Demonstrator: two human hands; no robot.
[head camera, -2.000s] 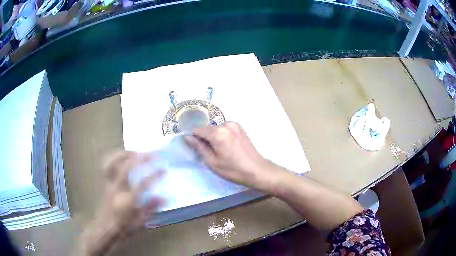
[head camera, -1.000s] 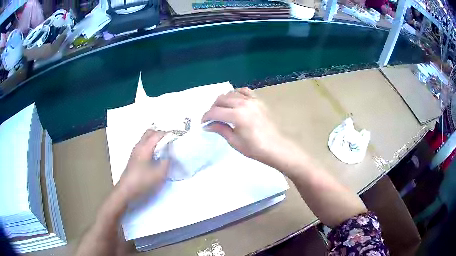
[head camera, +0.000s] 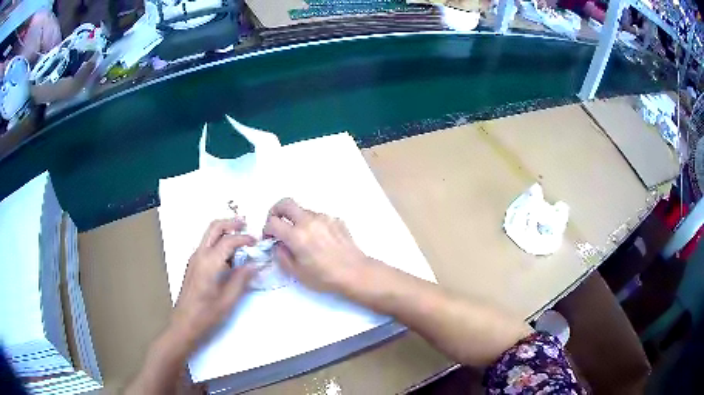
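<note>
A thick stack of white wrapping paper (head camera: 332, 177) lies on the cardboard-covered bench in front of me. My left hand (head camera: 220, 270) and my right hand (head camera: 313, 243) press crumpled paper around a metal stand (head camera: 233, 206), mostly hidden; one small post tip shows above my left fingers. The far part of the sheet stands up in two pointed corners behind my hands. A wrapped piece (head camera: 536, 220), a crumpled white bundle, sits alone on the bench at the right.
A spare paper stack (head camera: 35, 270) stands at the far left. The dark green conveyor belt (head camera: 340, 85) runs beyond the bench. A loose cardboard sheet (head camera: 629, 139) lies at the far right end. An open packing carton (head camera: 598, 324) with a white round piece is below the bench edge.
My hands have come together and gathered paper over the stand, which showed openly two seconds ago. The far sheet corners now stand up. The wrapped piece looks unmoved on the bench.
</note>
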